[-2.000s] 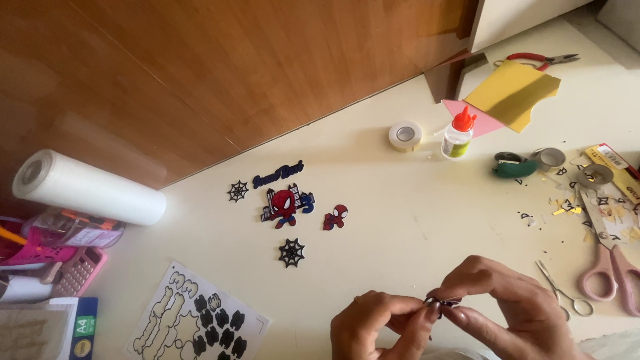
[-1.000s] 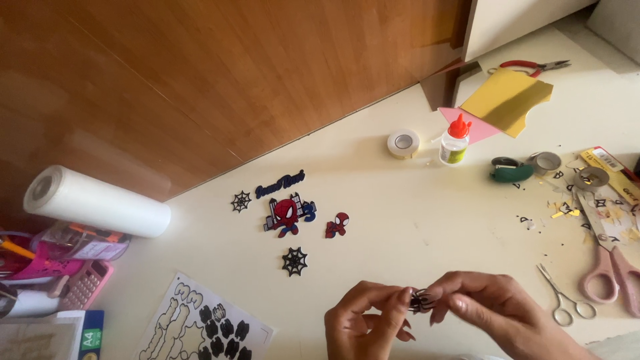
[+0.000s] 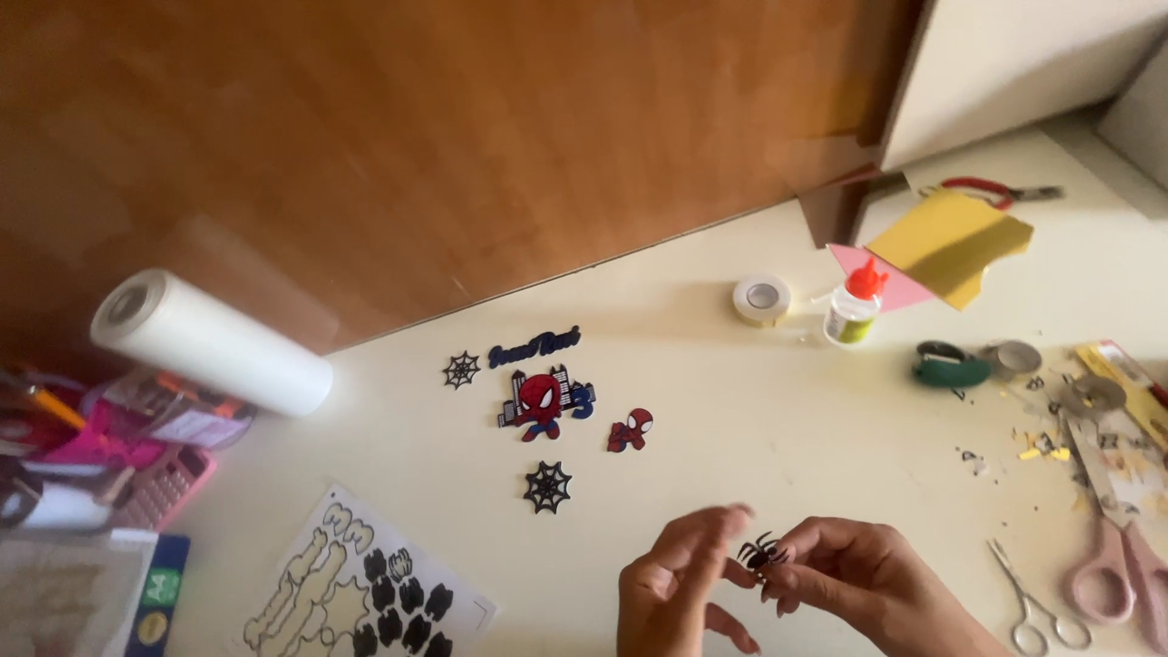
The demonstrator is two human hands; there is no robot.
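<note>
A small black paper spider (image 3: 759,553) is pinched between the thumb and forefinger of my right hand (image 3: 821,570). Just to its left, my left hand (image 3: 684,579) has its fingers spread, one fingertip close to the spider; whether it touches is unclear. Beyond my hands lie a Spider-Man cutout with buildings and a blue 3 (image 3: 541,401), a smaller Spider-Man cutout (image 3: 630,431), dark blue lettering (image 3: 534,347) and two black spider webs (image 3: 547,487) (image 3: 462,370). A sheet with cut-out shapes and black spiders (image 3: 351,593) lies at lower left.
A white roll (image 3: 214,342) and pink calculator (image 3: 164,486) are at left. A tape roll (image 3: 762,299), glue bottle (image 3: 854,306), yellow card (image 3: 954,246) and red-handled pliers (image 3: 990,192) stand or lie farther back. Small scissors (image 3: 1036,602), pink scissors (image 3: 1118,575) and scraps are at right.
My left fingers have come off the spider and opened out, while my right hand keeps hold of it. The spider's legs now show spread.
</note>
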